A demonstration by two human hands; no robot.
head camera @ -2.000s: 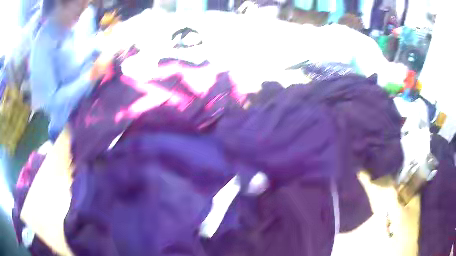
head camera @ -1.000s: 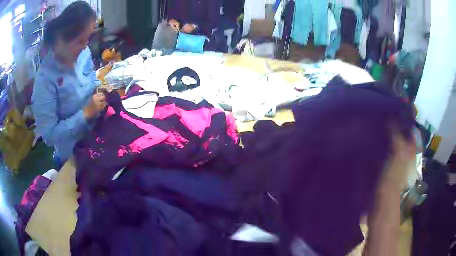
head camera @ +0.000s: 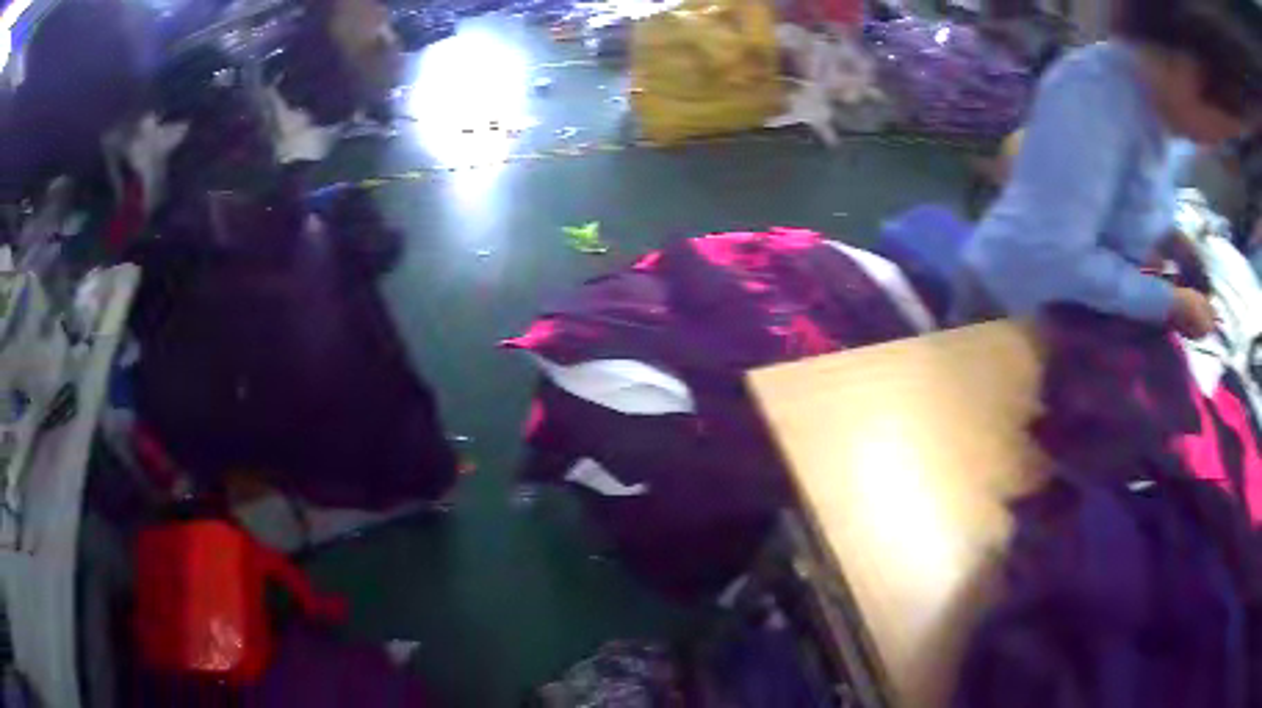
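Observation:
Neither of my hands is in the picture. Dark purple garments (head camera: 1114, 595) lie heaped on the pale wood table (head camera: 886, 470) at the right. Purple garments with bright pink patches (head camera: 747, 297) and white parts lie in a pile beside the table's left edge, over the green floor. Another dark purple heap (head camera: 284, 374) stands at the left. The picture is somewhat blurred.
A person in light blue (head camera: 1073, 194) handles pink and purple cloth at the table, upper right. A yellow-orange bundle (head camera: 706, 69) lies on the green floor (head camera: 554, 553) at the back. A red-orange container (head camera: 204, 598) stands lower left. A blue object (head camera: 925, 242) is beside the person.
The view has swung left and down, so the table and person now show at the right. The forearm and raised purple cloth seen one second ago are out of view.

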